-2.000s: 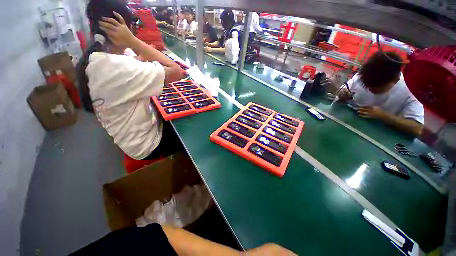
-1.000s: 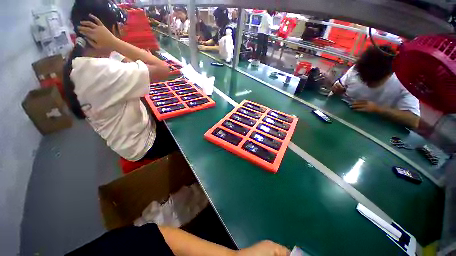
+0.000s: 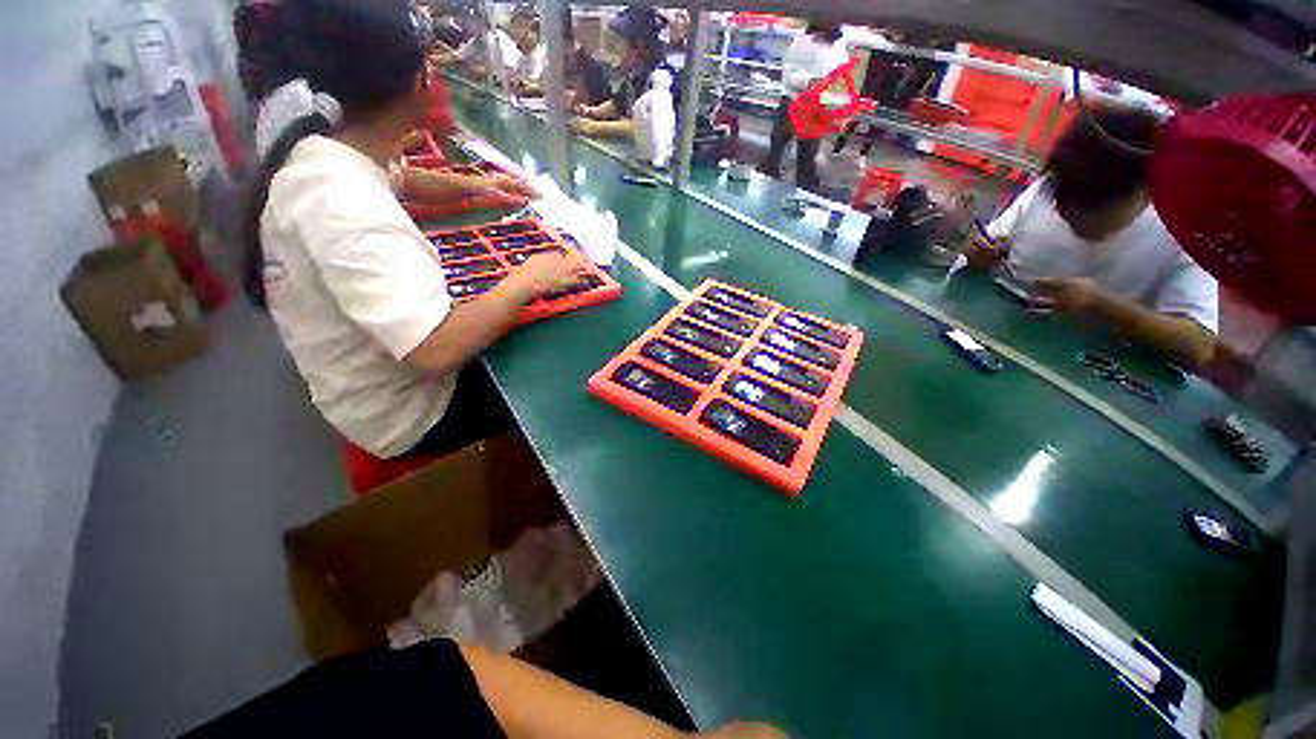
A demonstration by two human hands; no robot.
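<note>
A red-orange foam tray (image 3: 798, 475) lies on the green bench in front of me. Its slots hold several black phones (image 3: 756, 430) in two rows. My left forearm comes in at the bottom edge. Only a small part of my left hand (image 3: 743, 732) shows there; its fingers are cut off, so I cannot tell what it holds. My right hand is out of the picture.
White label sheets (image 3: 1097, 632) lie at the lower right. A second tray (image 3: 599, 293) stands by a seated person at the left. Loose phones (image 3: 971, 348) lie beyond the pale strip. A cardboard box (image 3: 339, 567) stands beside the bench. A red fan (image 3: 1241, 210) is at the right.
My left hand has dropped mostly below the bottom edge. The person at the left has lowered a hand from the head to the second tray. Loose phones on the far side have shifted right.
</note>
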